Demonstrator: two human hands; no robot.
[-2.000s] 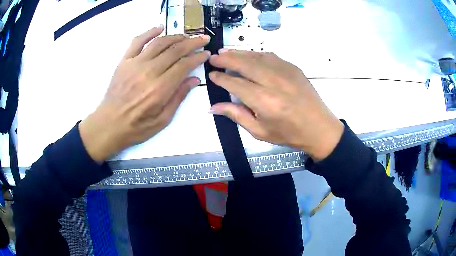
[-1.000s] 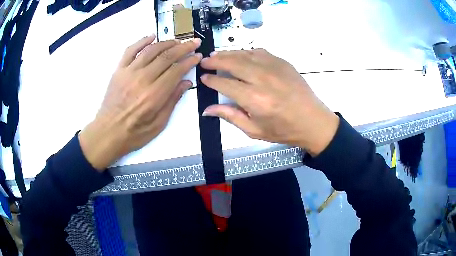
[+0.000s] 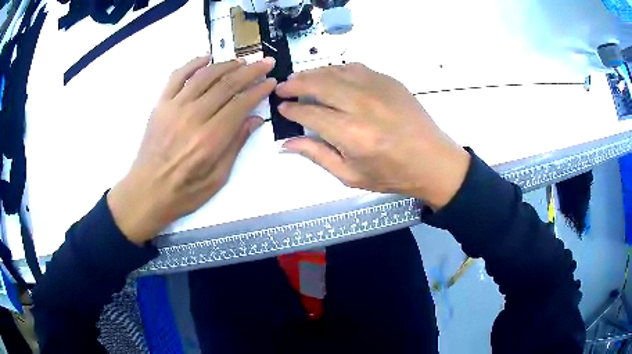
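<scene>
A flat black strip (image 3: pixel 286 124) runs under the presser foot (image 3: pixel 274 34); its near end lies on the white table just below my fingertips. My left hand (image 3: pixel 197 131) lies flat with its fingertips on the strip's left edge. My right hand (image 3: pixel 378 131) rests at the strip's right side, its fingers apart and fingertips on or against it. Neither hand visibly grips the strip. A tan block (image 3: pixel 247 31) stands left of the foot. The needle point is too small to tell.
Loose black strips (image 3: pixel 15 138) lie along the table's left side, and another black strip (image 3: pixel 118 38) lies at the upper left. A printed tape measure (image 3: pixel 277 233) follows the front edge. A pale grey knob (image 3: pixel 337 19) is right of the foot. Red material shows below the edge.
The strip has moved away from me under the foot; its near end, earlier hanging past the table's front edge, now lies by my fingertips. My hands keep nearly the same pose.
</scene>
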